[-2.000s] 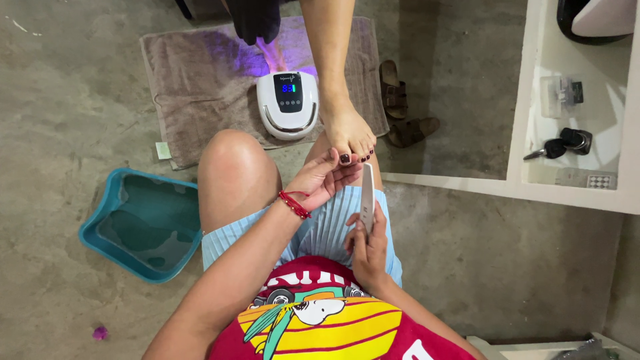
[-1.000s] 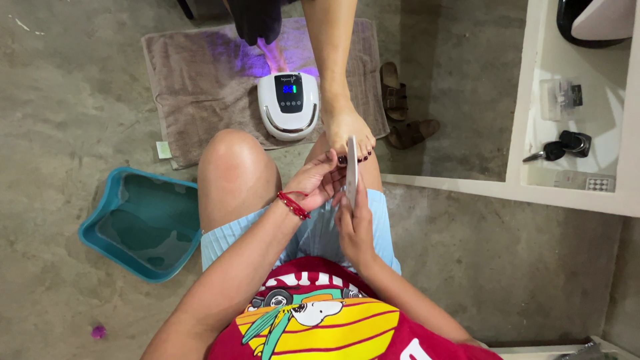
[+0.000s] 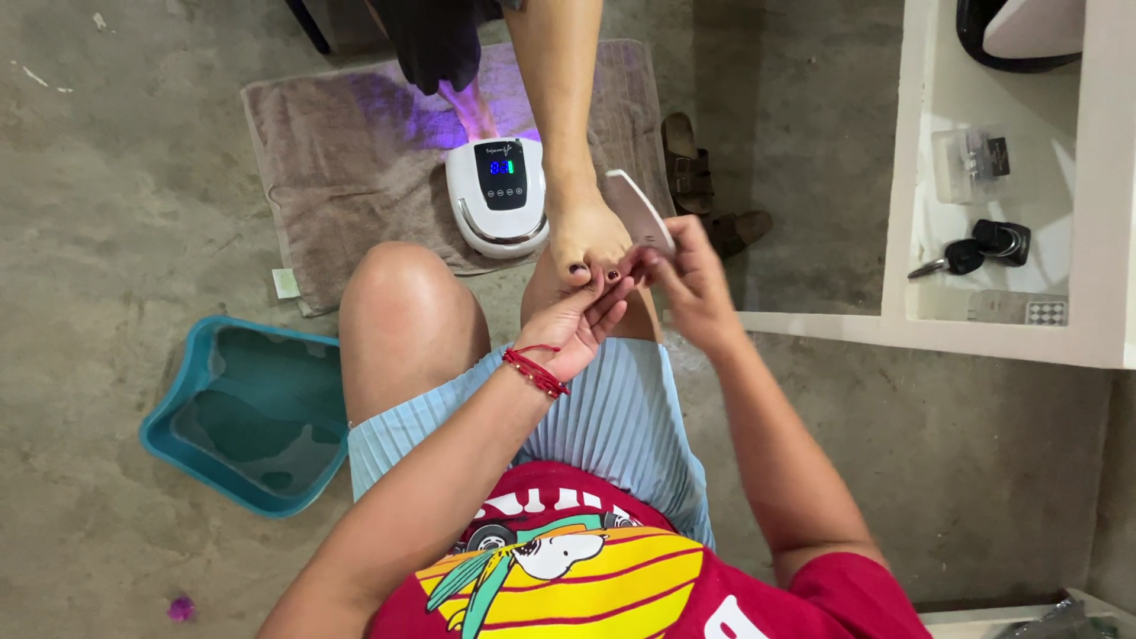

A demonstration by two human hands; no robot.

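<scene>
Another person's bare foot [image 3: 586,226], its toenails painted dark, rests over my right thigh. My left hand [image 3: 577,328], with red string bracelets at the wrist, holds its toes between thumb and fingers. In my right hand [image 3: 697,293] is a pale nail file [image 3: 641,211], tilted up and to the left beside the foot's outer edge. The fingertips of both hands meet near the smaller toes, which they partly hide. Beyond, a white nail lamp [image 3: 497,200] with a lit display stands on a brown towel [image 3: 355,195]; the person's other foot [image 3: 470,106] reaches into its purple glow.
A teal basin [image 3: 182,382] of water stands on the concrete floor at left. Brown sandals [image 3: 690,169] lie right of the towel. At right, a white shelf unit [image 3: 985,335] holds a key [image 3: 963,256], a small black object [image 3: 1003,241] and clear plastic boxes [image 3: 963,169].
The nail file has gone from upright over the toes to a tilt at the foot's outer side. My right hand has moved right of the toes with it. My left hand stays at the toes.
</scene>
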